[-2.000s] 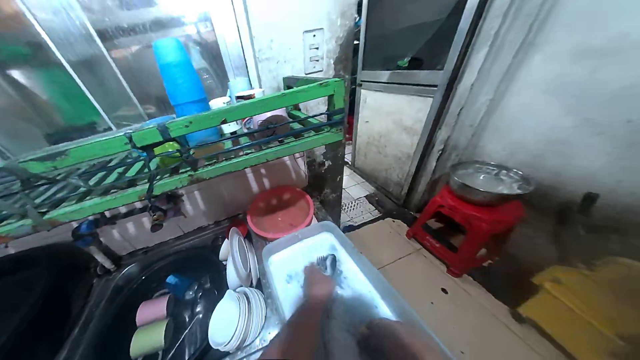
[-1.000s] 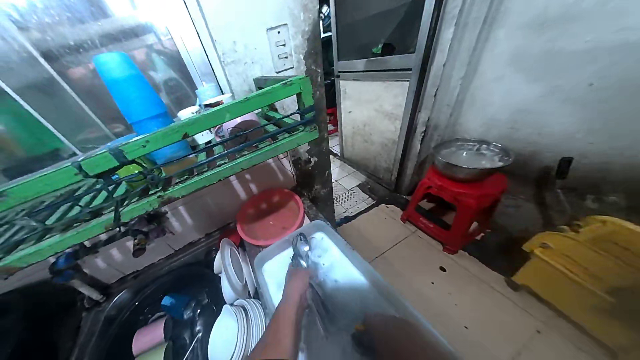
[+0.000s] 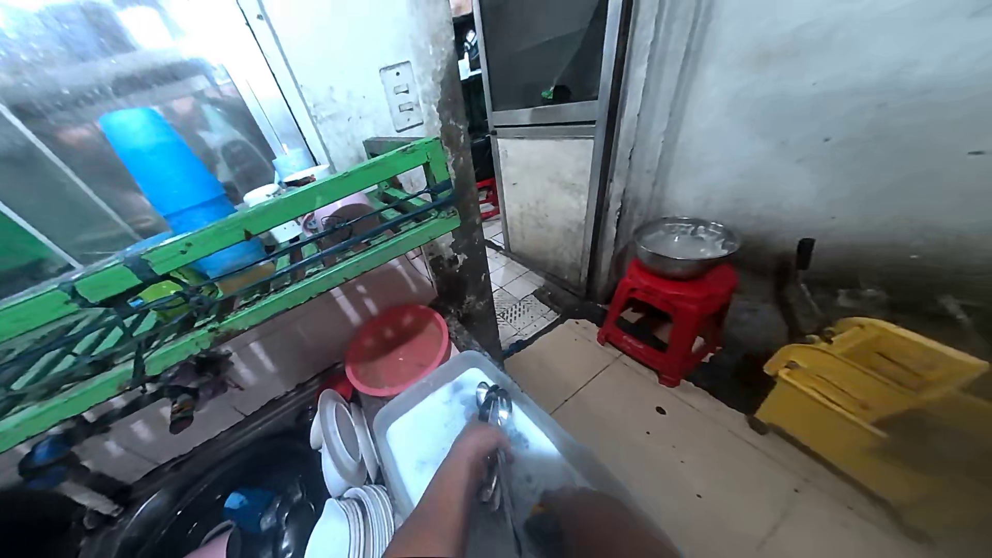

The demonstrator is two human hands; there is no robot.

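My left hand (image 3: 482,448) is closed around several metal spoons (image 3: 494,403), over a white plastic tub (image 3: 418,434) with whitish water in it. The spoon bowls point away from me, and handles show below the hand. Low in the view, my right hand (image 3: 554,515) is blurred and dark over the near part of the tub. Something small and yellowish shows at its fingers; whether it is gripped cannot be told. White plates and bowls (image 3: 341,446) stand stacked against the tub's left side.
A black basin (image 3: 178,484) with a blue cup (image 3: 249,508) lies left. Behind the tub is a red plastic basin (image 3: 399,349). A green rack (image 3: 325,279) runs above. Right are a red stool (image 3: 674,310) with a metal bowl (image 3: 686,246) and a yellow mop bucket (image 3: 845,411).
The left hand holds more spoons in a bunch than a second ago, and the bunch now lies lower over the tub. The right hand stays low in the view.
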